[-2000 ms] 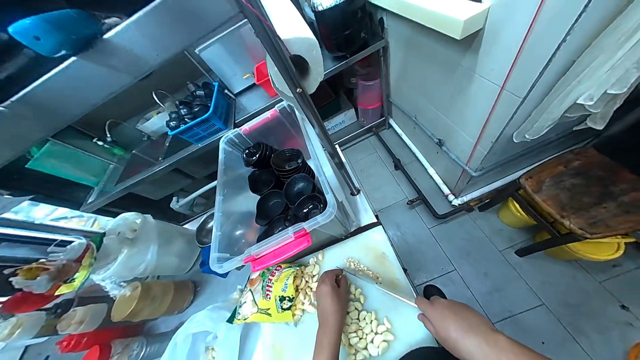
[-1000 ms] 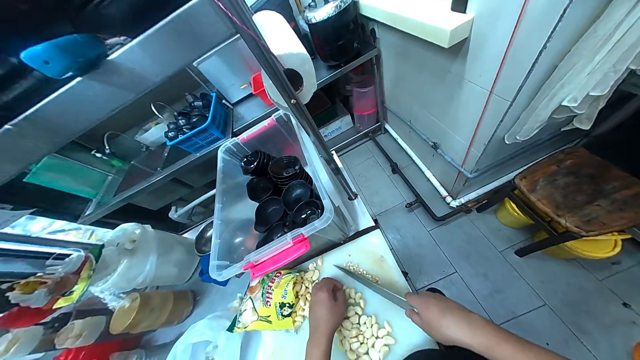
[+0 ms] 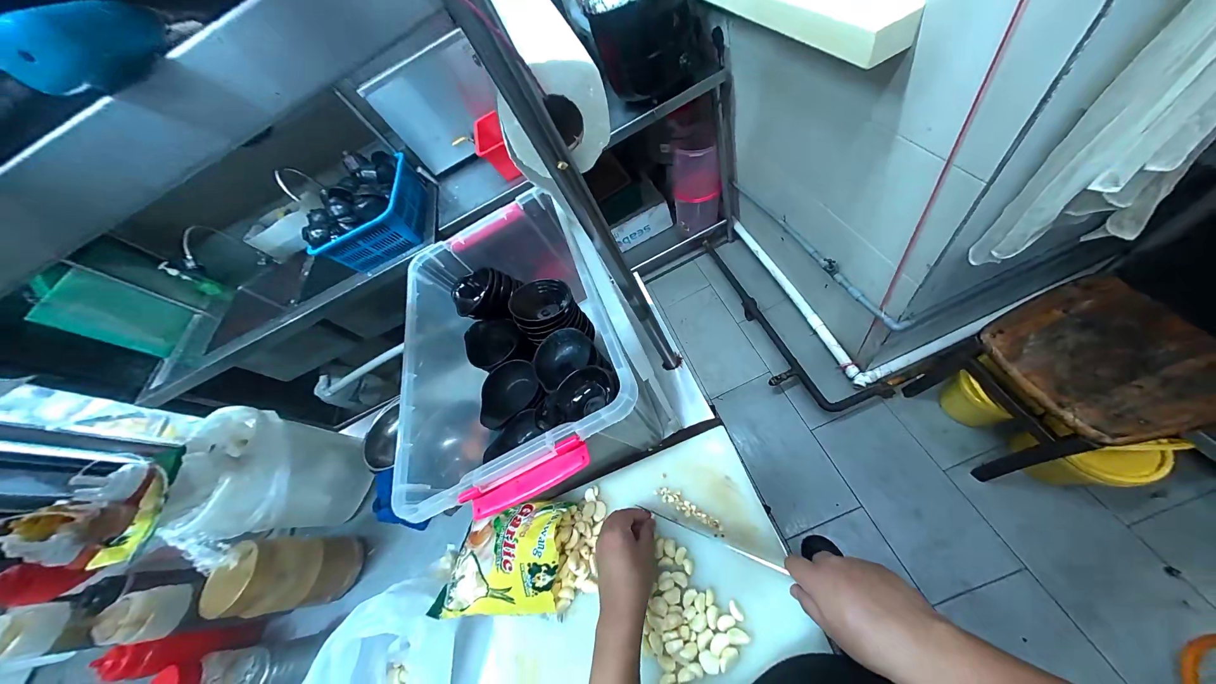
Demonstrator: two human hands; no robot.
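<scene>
My right hand (image 3: pixel 841 594) is closed round the handle of a kitchen knife (image 3: pixel 727 544), whose blade lies over a white cutting board (image 3: pixel 750 589). My left hand (image 3: pixel 627 546) rests at the blade's far end with its fingers bent down; what its fingertips touch is hidden. Chopped garlic (image 3: pixel 691 509) lies in a short row beyond the blade. Whole peeled garlic cloves (image 3: pixel 692 632) are heaped between my forearms. More cloves spill from a yellow plastic garlic bag (image 3: pixel 508 560), left of my left hand.
Beyond the board stands a clear plastic bin (image 3: pixel 408 380) with pink latches, holding stacked black bowls (image 3: pixel 546 309). A plastic bag (image 3: pixel 389 632) and brown-filled tubs (image 3: pixel 285 577) are at lower left. A blue basket (image 3: pixel 375 242) sits further back. Right are floor tiles and a wooden-topped stool (image 3: pixel 1102 361).
The knife blade, turned more flat to view a second ago, now shows as a thin edge beside my left fingers. Both hands remain at the board.
</scene>
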